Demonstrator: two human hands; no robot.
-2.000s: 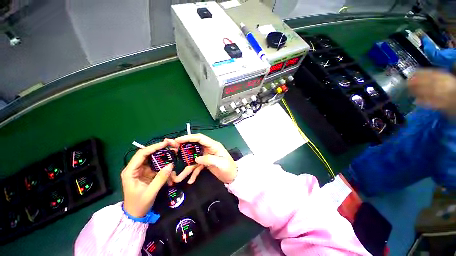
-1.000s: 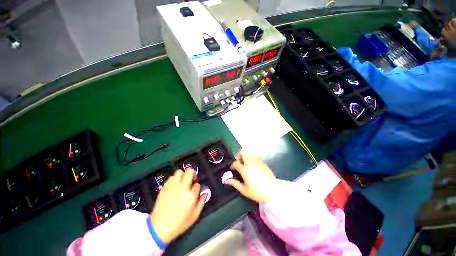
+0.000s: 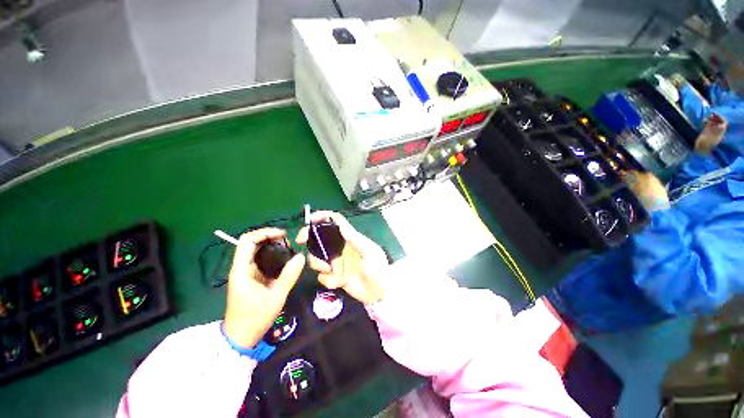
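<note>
My left hand (image 3: 254, 286) holds a round black gauge (image 3: 274, 257) above the foam tray. My right hand (image 3: 352, 261) holds a second gauge (image 3: 326, 241) beside it, with a pale line across its dark face. The two gauges are close together and unlit. White wire labels (image 3: 226, 237) stand out just behind my hands, with black test leads (image 3: 214, 265) on the mat. The lead ends are hidden by my fingers. The black foam tray (image 3: 347, 351) lies below my hands, partly covered, with several gauges in its pockets.
A second gauge tray (image 3: 102, 286) lies at left. Two power supplies (image 3: 347, 106) stand behind, with a white paper sheet (image 3: 436, 224) and yellow wires (image 3: 502, 253) before them. Stacked gauge trays (image 3: 530, 192) stand at right, where a coworker's hand (image 3: 648, 192) reaches the edge.
Both hands have risen from the foam tray, each now holding a gauge near the lead labels. The camera view has shifted. The coworker's hand is now at the stacked trays.
</note>
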